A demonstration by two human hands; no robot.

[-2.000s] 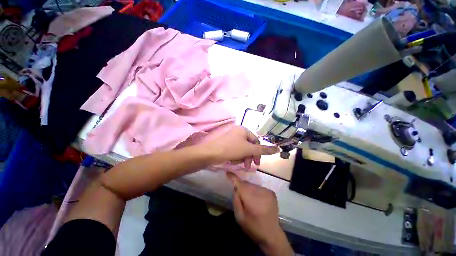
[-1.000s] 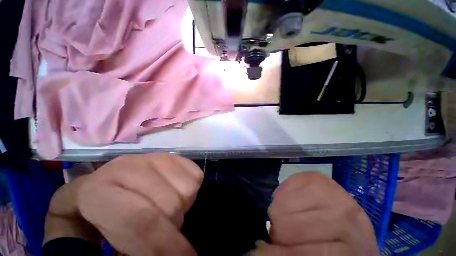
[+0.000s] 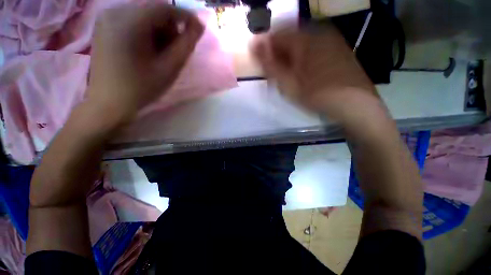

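The pink cloth lies draped over the left of the white machine table, its right end near the bright lamp glare at the needle. My left hand is raised over the cloth, blurred, with fingers curled; whether it holds anything cannot be told. My right hand is blurred, fingers curled, just right of and below the needle area, in front of the black pad; its hold is unclear. The dark round knob shows between the hands at the top. The needle itself is lost in the glare.
The black pad with a white stick and beige scrap lies right of the needle. The table's ridged grey edge crosses the view. Blue crates with pink pieces stand below right; another is below left.
Both hands have risen from below the table edge to the needle area, on either side of it. The view has shifted so the machine head is mostly out of the top.
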